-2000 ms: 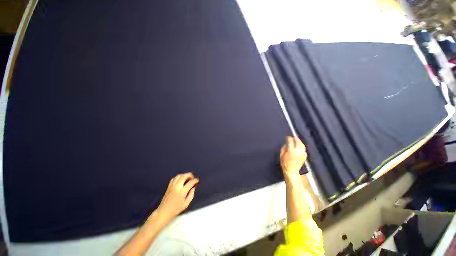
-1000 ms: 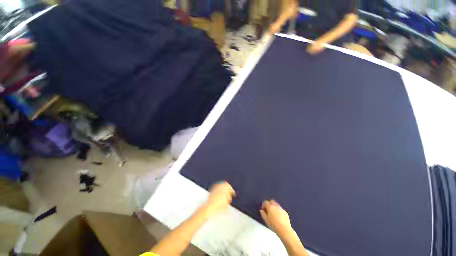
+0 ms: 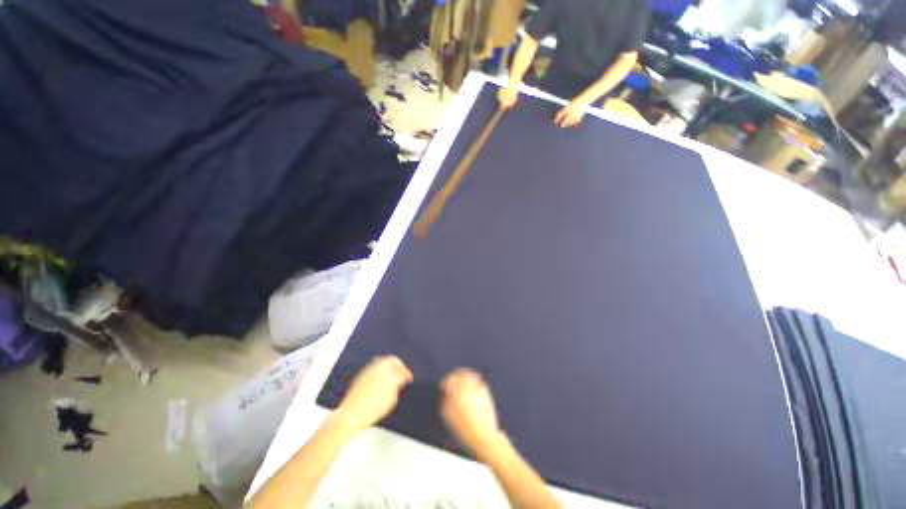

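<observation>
A large dark cloth (image 3: 586, 268) lies flat on the white table (image 3: 348, 477). My left hand (image 3: 376, 388) is at the cloth's near edge, close to its near left corner, with its fingers curled on the edge. My right hand (image 3: 469, 406) is a short way to the right, blurred, also at the near edge with curled fingers; whether it pinches the cloth is hard to tell. A long wooden ruler (image 3: 462, 177) lies along the cloth's left side, its far end at the other person's hand (image 3: 509, 96).
A person in dark clothes (image 3: 596, 40) stands at the table's far end, the other hand on the cloth. Rippled dark cloth (image 3: 820, 398) lies at the right. A large dark cloth pile (image 3: 199, 159) stands left of the table. White wrapped bundles (image 3: 248, 413) and scraps are on the floor.
The view has swung left along the cloth. My hands have moved from the cloth's right part to near its left corner. The wooden ruler now shows at the other person's hand.
</observation>
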